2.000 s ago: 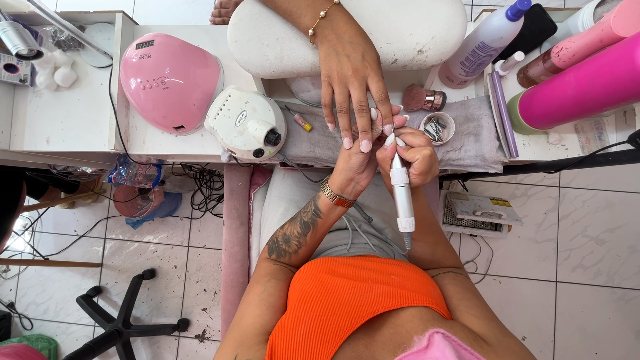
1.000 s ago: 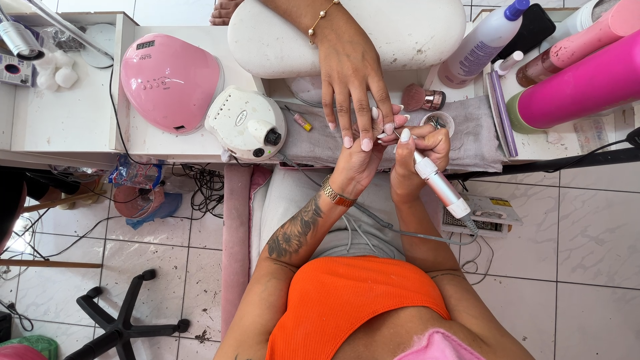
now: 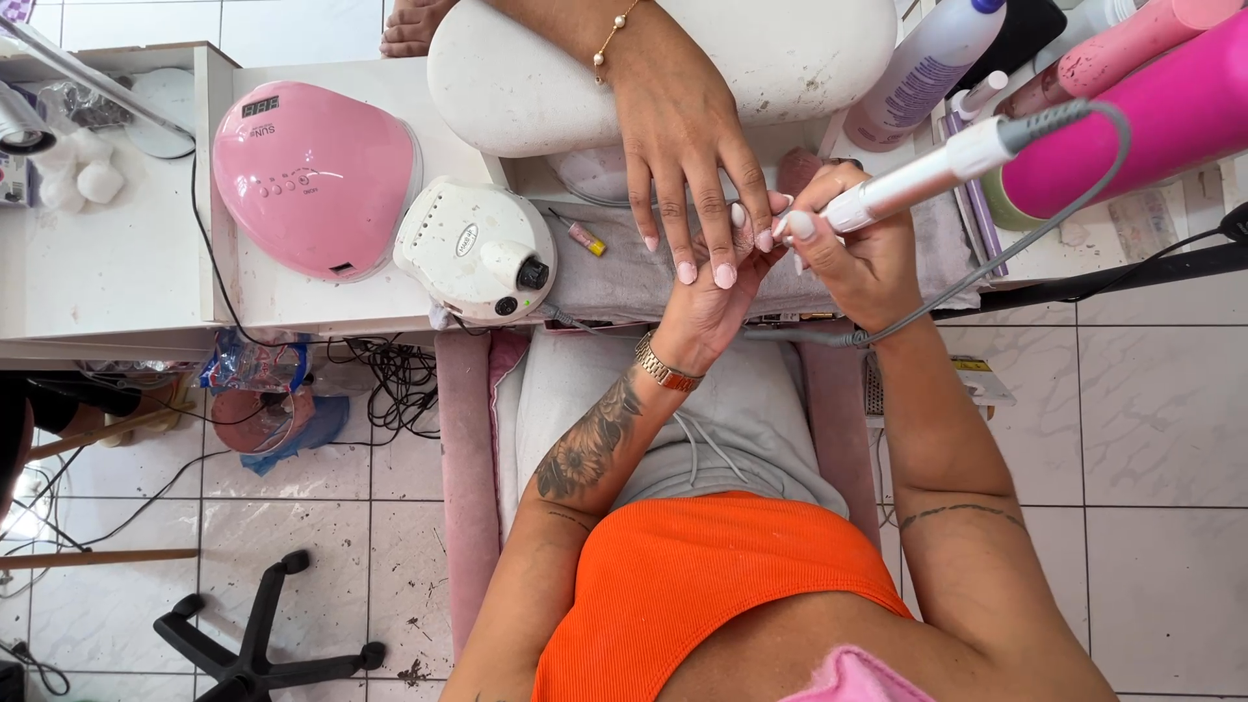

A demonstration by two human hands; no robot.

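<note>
Another person's hand point(image 3: 682, 146), wearing a beaded gold bracelet, extends down from a white padded armrest point(image 3: 643, 58). My left hand point(image 3: 717, 297), with a watch on its wrist, holds that hand's fingers from beneath. In my right hand point(image 3: 863, 253) is a white and pink electric nail drill handpiece point(image 3: 921, 175), its rear pointing up and right. The drill's tip is near the fingernail at the right of the other hand; their contact is hidden by my fingers. A grey cord runs from the handpiece past my right wrist. The white drill control unit point(image 3: 478, 253) sits left of the hands.
A pink nail lamp point(image 3: 312, 180) stands left on the white table. A small pink and yellow tube point(image 3: 586, 239) lies on the grey towel point(image 3: 634, 283). Bottles, among them a white one with a purple cap point(image 3: 921, 78), crowd the right. A black chair base point(image 3: 258, 643) is on the tiled floor.
The handpiece in my right hand has swung from pointing its rear down and right to up and right. Its cord now loops over my right wrist. My left hand still holds the other person's fingers.
</note>
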